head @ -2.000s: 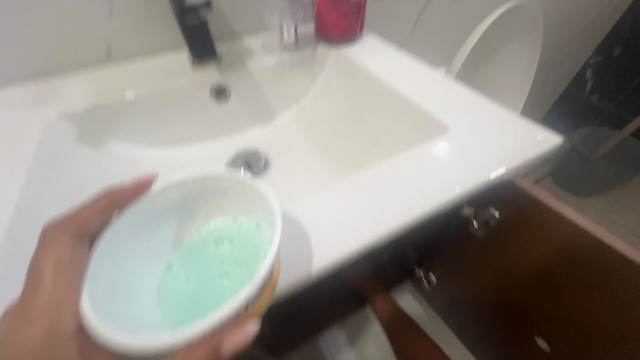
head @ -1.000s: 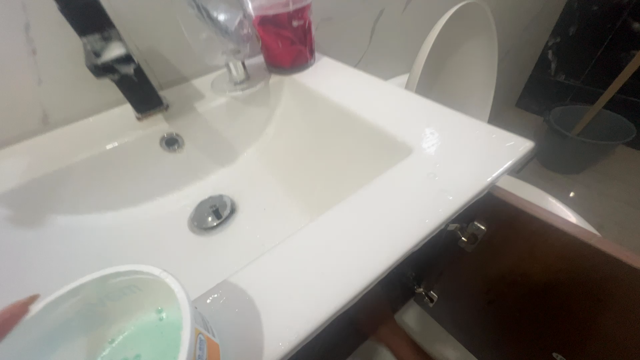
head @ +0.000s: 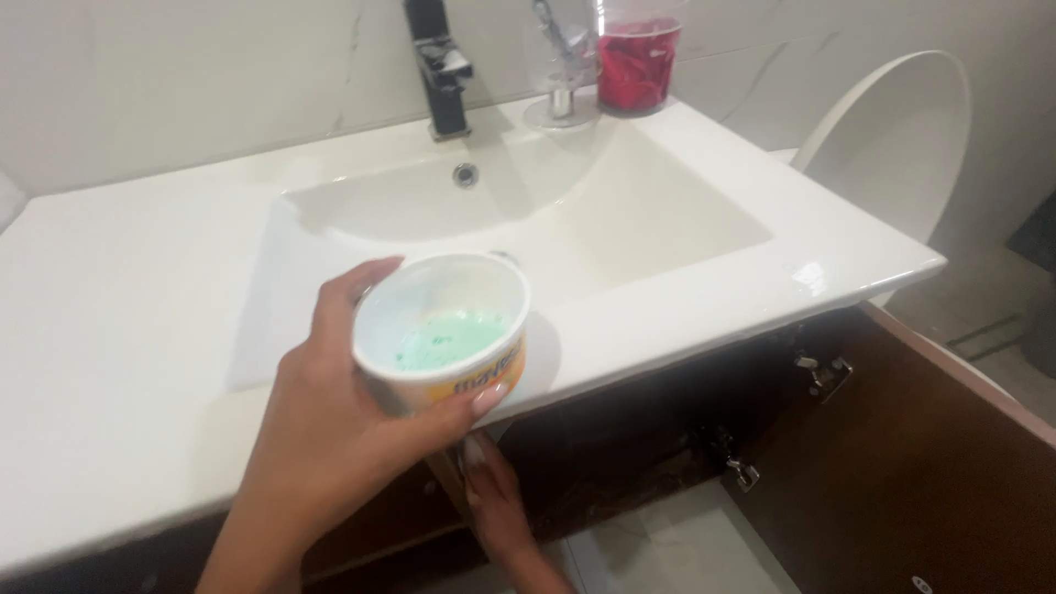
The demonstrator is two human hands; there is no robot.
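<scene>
A white plastic tub [head: 487, 373] with a printed orange band holds pale green foamy liquid. My left hand [head: 346, 396] grips its side, fingers behind the rim and thumb along the front, over the front edge of the white washbasin [head: 685, 318]. Below that edge, my right hand [head: 495, 487] is by the edge of a brown cabinet panel [head: 452, 483]; its fingertips are partly hidden, and whether it grips the panel is unclear. The tub covers most of the basin's drain.
Behind the basin stand a black tap [head: 445, 82], a clear holder on a metal foot [head: 561, 107] and a clear container of red contents [head: 639, 70]. An open cabinet door [head: 899, 462] with metal hinges juts out at the right, near a raised toilet lid [head: 895, 140].
The tub in my left hand was low at the left a second ago and now stands near the middle of the view. My right hand shows more clearly under the basin edge. The view has shifted.
</scene>
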